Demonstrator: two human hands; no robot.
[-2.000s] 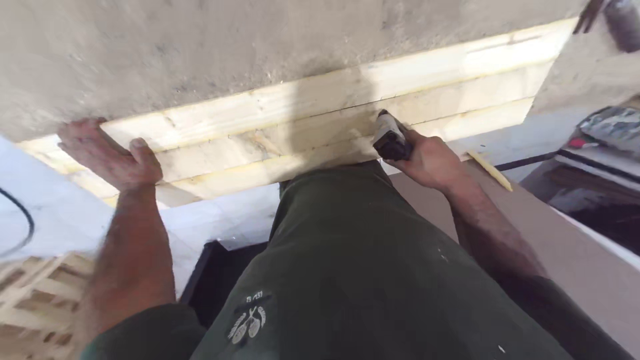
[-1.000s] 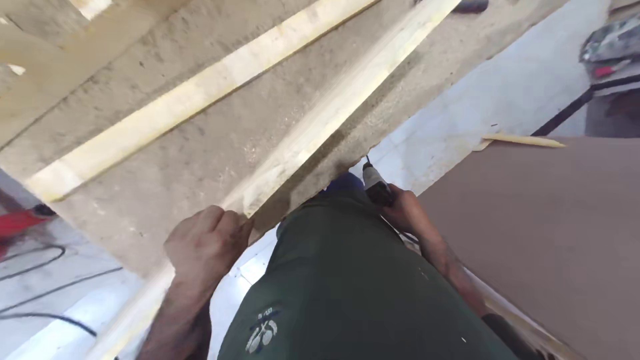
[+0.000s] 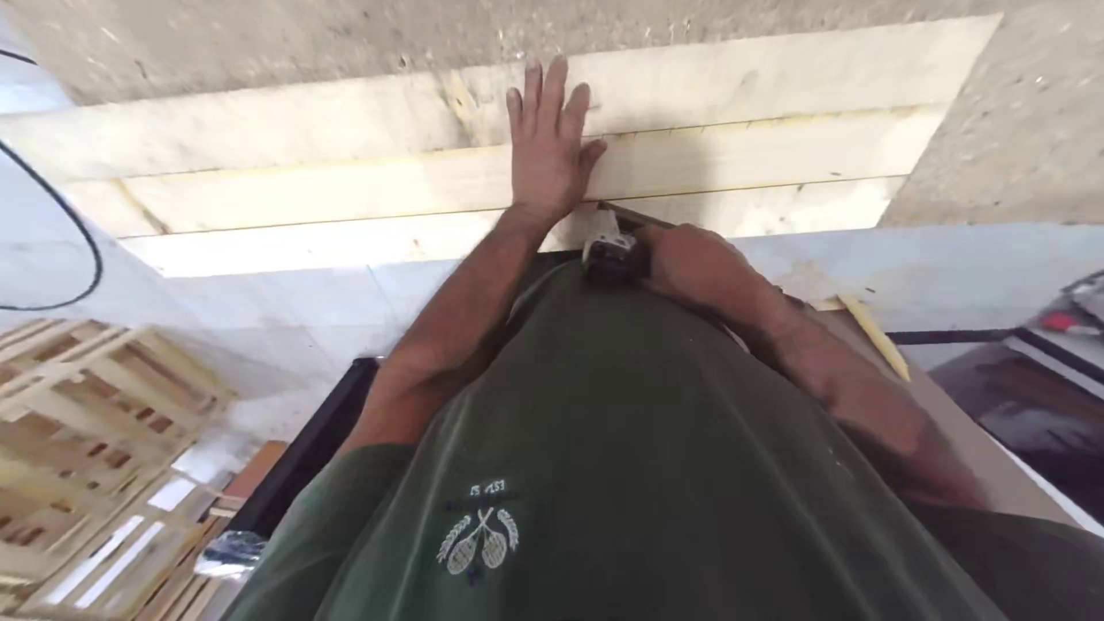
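Note:
My left hand [image 3: 549, 142] lies flat with fingers apart on several pale wooden boards [image 3: 345, 194], which sit side by side on a rough particle board [image 3: 285, 43]. Close to its right, my right hand [image 3: 690, 263] is closed on a dark and grey hand tool [image 3: 614, 250], seemingly a power tool. The tool is at the near edge of the boards, against the front of my shirt; its tip and exact kind cannot be told.
Slatted wooden pallets or crates [image 3: 95, 414] stand at lower left. A black cable [image 3: 86, 224] loops at the left. A wood strip [image 3: 873, 336] lies on a brown panel [image 3: 944, 405] at right. A dark frame-like object [image 3: 310, 440] is beside my left arm.
One second ago my left hand gripped a board's edge at the lower left and the boards stood apart at a slant; now it is flat on boards lying together. The view has turned strongly.

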